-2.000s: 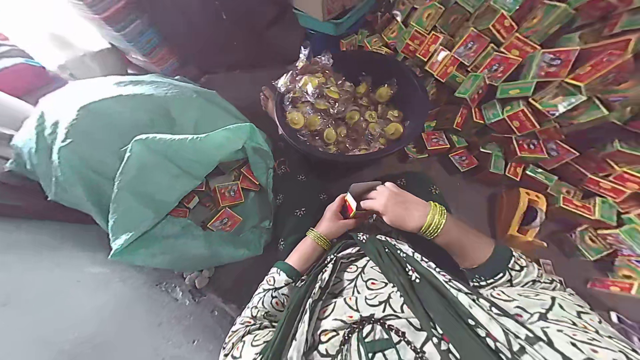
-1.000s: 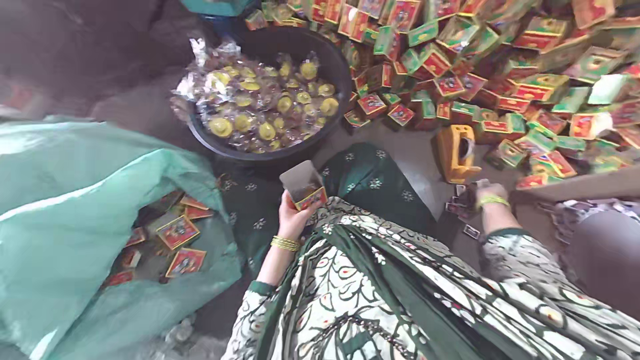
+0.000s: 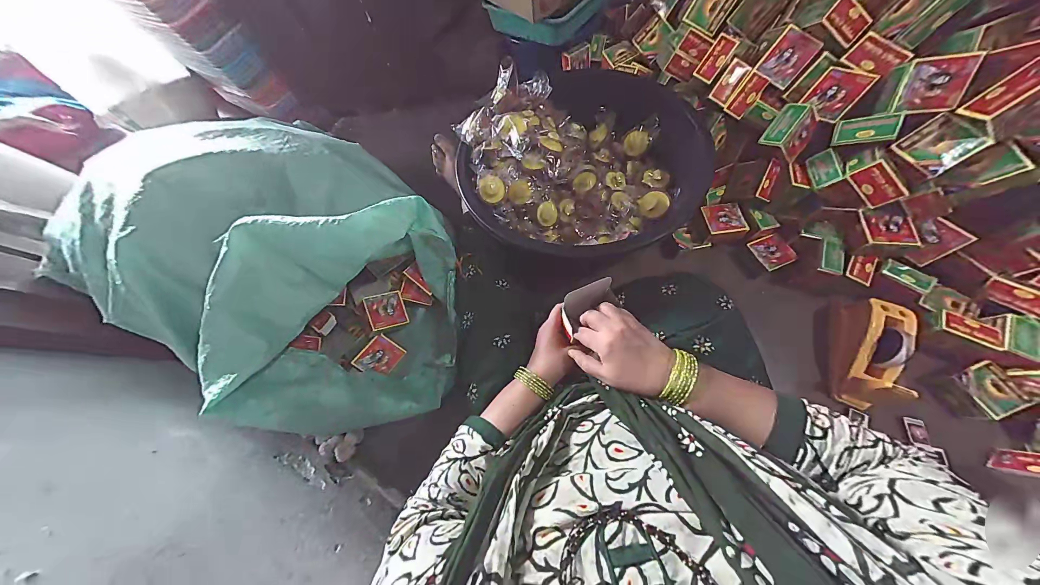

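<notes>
My left hand [image 3: 555, 349] holds a small cardboard box [image 3: 585, 302] upright above my lap, its grey inner flap raised. My right hand [image 3: 624, 349] is at the box's opening, its fingers bent against it; whether they pinch anything inside is hidden. Beyond my hands stands a dark round basin [image 3: 691, 162] heaped with clear-wrapped packets [image 3: 585, 180] that show yellow round parts. To the left lies a green woven sack [image 3: 276, 268], its mouth towards me, with red printed boxes [image 3: 385, 310] inside.
Many red and green printed boxes [image 3: 877, 183] lie piled at the right and far right. A yellow-orange plastic holder [image 3: 881, 349] stands on the floor right of my lap, small cards [image 3: 916, 431] near it. Behind the basin is a teal tray [image 3: 544, 28]. A person's foot [image 3: 445, 158] shows beside the basin.
My right hand was by the yellow-orange holder one second ago and is now back at the box in my left hand. The view has swung back left.
</notes>
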